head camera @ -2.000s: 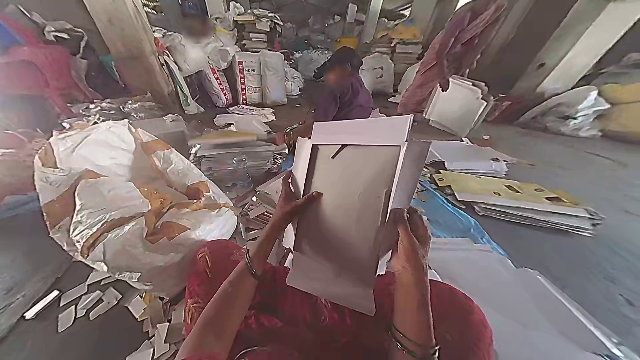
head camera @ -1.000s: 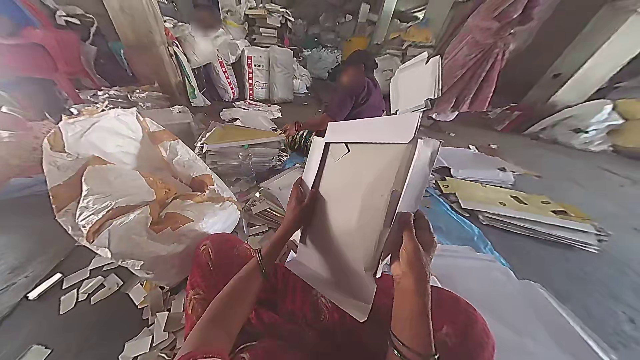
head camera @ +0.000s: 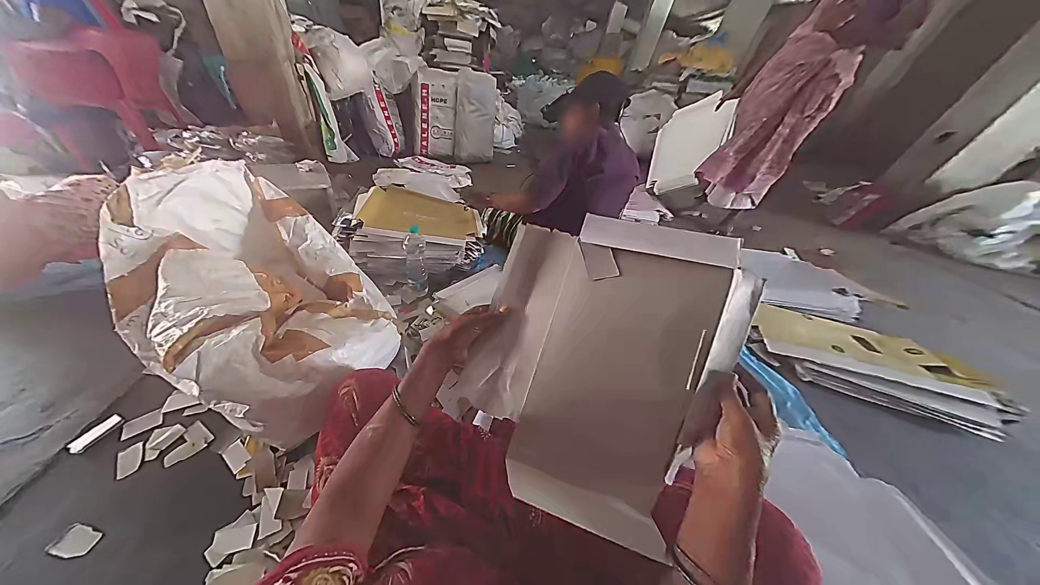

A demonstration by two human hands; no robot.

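A cardboard sheet with creased side flaps (head camera: 626,357) is held tilted above my lap, its grey-brown inner face toward me. My left hand (head camera: 467,337) holds the flap on its left side, which leans outward. On the right edge my right hand (head camera: 731,422) grips the raised right flap, thumb near the top. A small loose piece of card (head camera: 600,262) lies against the sheet near its upper edge. The top flap stands up and the bottom flap slopes toward my lap.
Left of my lap is a large white and brown sack (head camera: 219,301), with card scraps (head camera: 236,536) below it. Flat card stacks (head camera: 886,357) lie at the right. A seated person (head camera: 589,162) is ahead, beside a card stack (head camera: 418,215) and a plastic bottle (head camera: 415,264); another person stands behind.
The left flap has opened outward with my left hand on it. The small card piece shows larger at the sheet's top. The standing person has moved to the right from two seconds ago.
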